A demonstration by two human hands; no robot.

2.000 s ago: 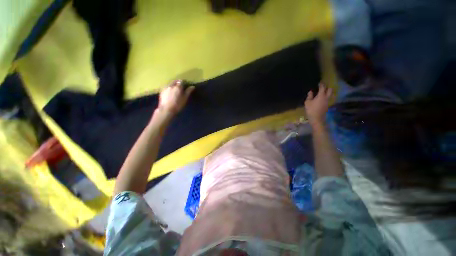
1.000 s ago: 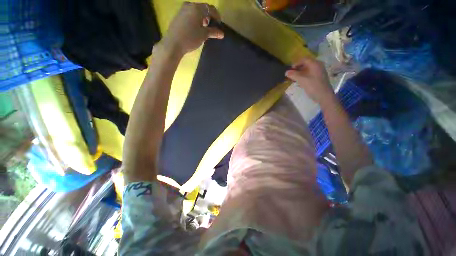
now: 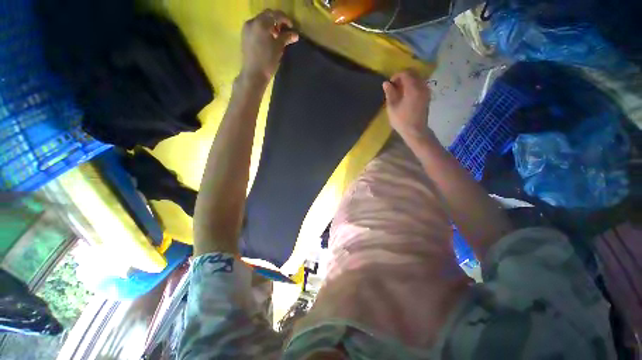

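A black garment piece [image 3: 310, 133] lies flat and stretched on the yellow table cover [image 3: 211, 31], wide at the top and running down towards the near edge. My left hand [image 3: 269, 43] pinches its upper left corner. My right hand [image 3: 408, 100] pinches its upper right corner near the table's edge. The orange-brown handle [image 3: 352, 10] of the iron shows at the top edge, partly cut off, with a thin cord beside it.
A black garment pile [image 3: 134, 77] lies at the upper left beside a blue crate [image 3: 35, 133]. A yellow padded board [image 3: 105, 211] stands at the left. A blue crate [image 3: 489, 123] and crinkled blue plastic bags [image 3: 570, 165] are at the right.
Since two seconds ago the view has turned, and my hands have gone from resting on the long black piece to pinching its end corners. In the last second my right hand shifted slightly left.
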